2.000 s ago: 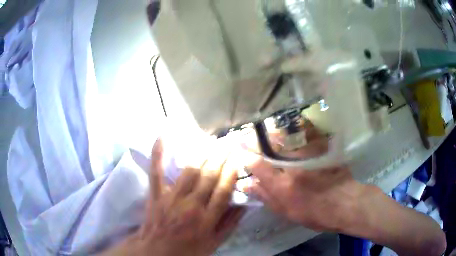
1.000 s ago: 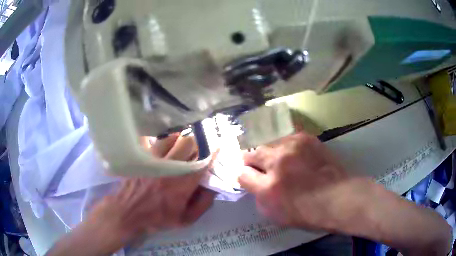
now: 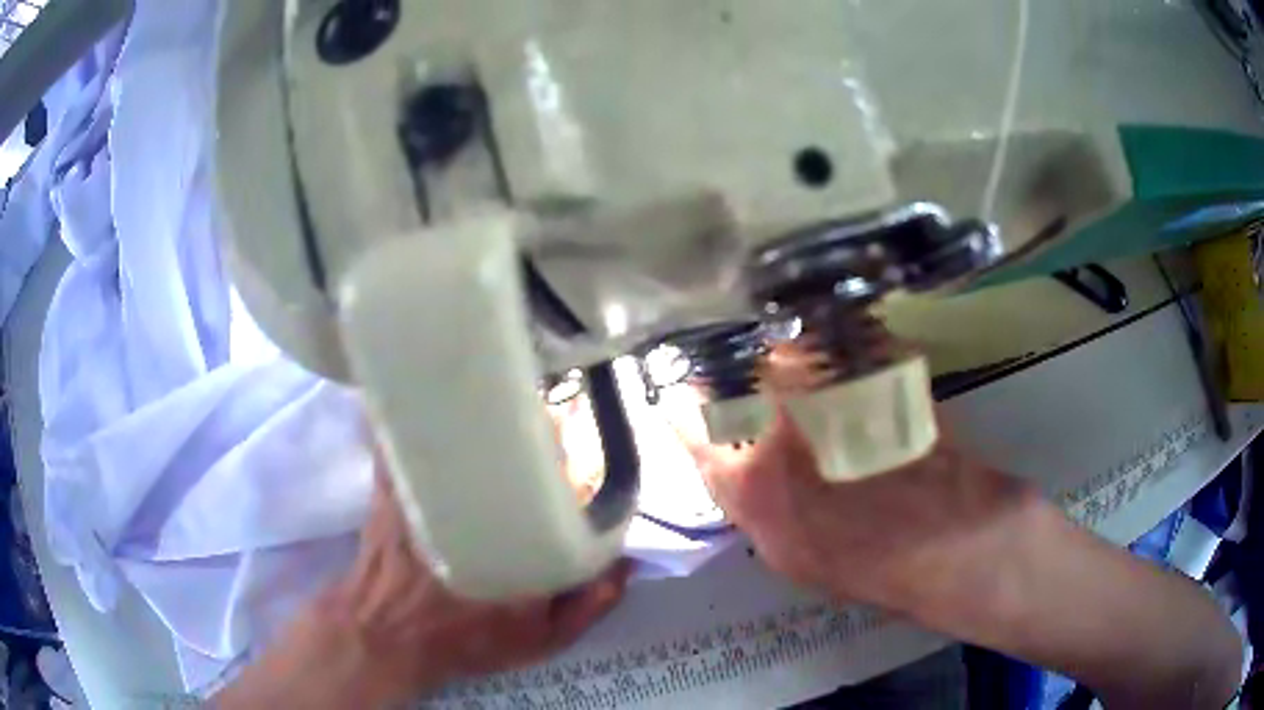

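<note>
The white garment piece [image 3: 208, 458], lilac in shade, lies in folds left of the sewing machine head [image 3: 624, 125] and runs under it into the lamp glare. A thin dark line shows on its front part. My left hand [image 3: 444, 610] is on the cloth, its fingers partly hidden behind the cream take-up lever guard [image 3: 464, 416]. My right hand [image 3: 859, 513] is at the right of the needle area, its fingertips hidden behind the tension assembly [image 3: 866, 402] and in glare. The needle and presser foot cannot be made out. Whether either hand grips the cloth cannot be seen.
The green control panel [image 3: 1178, 194] is at the upper right. Dark thread snips [image 3: 1095, 287] lie on the machine bed below it. A yellow tray [image 3: 1234, 312] stands at the right edge. A printed measuring scale [image 3: 693, 666] runs along the table's front edge.
The view has moved in closer over the machine head, so the guard and tension assembly look larger. My right hand's fingers, seen bent a second ago, are now behind the tension knob.
</note>
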